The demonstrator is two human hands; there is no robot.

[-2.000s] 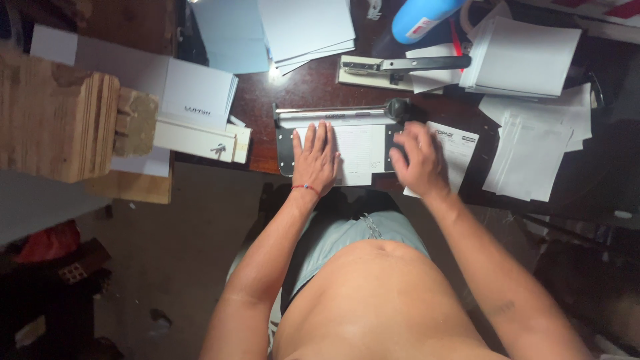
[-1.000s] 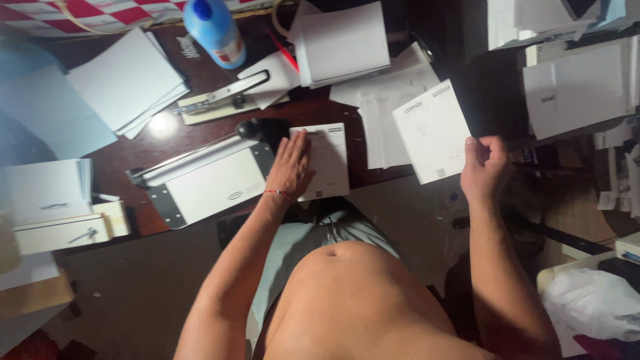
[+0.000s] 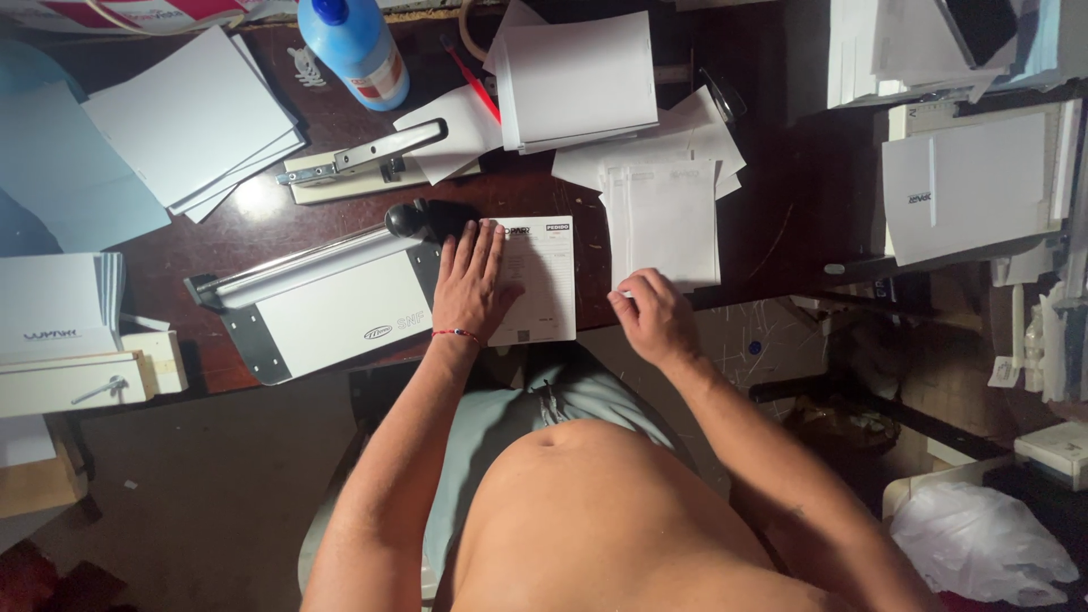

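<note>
My left hand (image 3: pixel 474 276) lies flat, fingers spread, on the left part of a printed form pad (image 3: pixel 541 285) at the table's front edge. Left of it sits a rotary paper trimmer (image 3: pixel 340 314), its black knob (image 3: pixel 405 221) just beyond my fingertips. My right hand (image 3: pixel 657 319) is curled at the front edge of a pile of white slips (image 3: pixel 663 225); thumb and forefinger are nearly together, and whether they pinch a bit of paper I cannot tell.
Behind the trimmer lies a long-arm stapler (image 3: pixel 374 161), with a blue bottle (image 3: pixel 357 55) behind it. Paper stacks stand at back left (image 3: pixel 191 119) and back centre (image 3: pixel 578 76). A printed sheet (image 3: pixel 965 187) rests on equipment at right; a white plastic bag (image 3: pixel 977 540) sits lower right.
My right hand has moved left, back to the slips; the printed sheet it held out one second ago is no longer in it. My left hand went from the trimmer to the form pad.
</note>
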